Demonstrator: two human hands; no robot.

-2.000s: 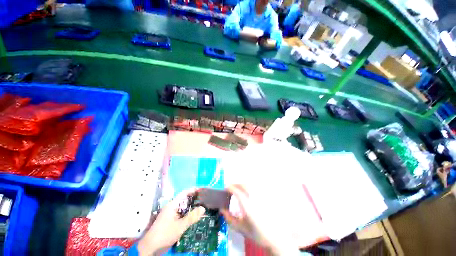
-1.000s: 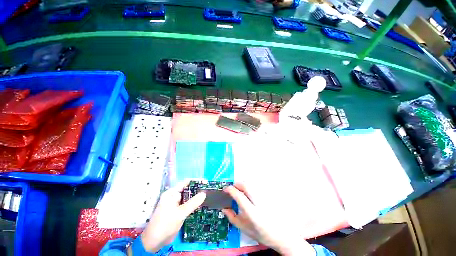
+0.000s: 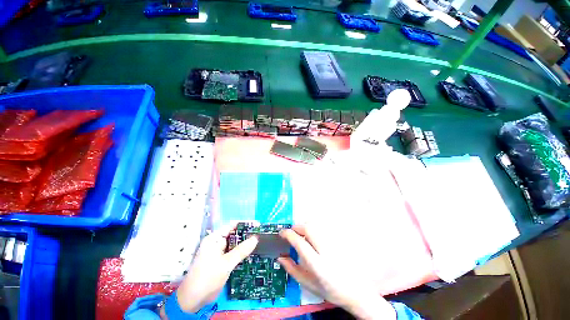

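Note:
A green circuit board (image 3: 259,279) lies on blue film (image 3: 256,197) over the pink mat (image 3: 240,153). A thin dark grey LCD module (image 3: 270,245) lies flat across the board's upper part. My left hand (image 3: 215,259) grips the module's left end and the board's left edge with thumb and fingers. My right hand (image 3: 312,265) has its thumb and fingertips on the module's right end. Two loose modules (image 3: 299,150) lie at the back of the mat.
Blue bin (image 3: 134,156) with red bubble bags (image 3: 62,162) at left. Dotted pad sheet (image 3: 172,206) left of the mat. Stacks of modules (image 3: 287,122) and a white bottle (image 3: 375,125) behind it. White sheets (image 3: 465,212) right. Black housings (image 3: 225,85) on the green belt. Cardboard box (image 3: 544,269) lower right.
The module, tilted above the board two seconds ago, now lies flat across its upper part. Both hands stay on it. The view has tilted down, and the far worker is out of view.

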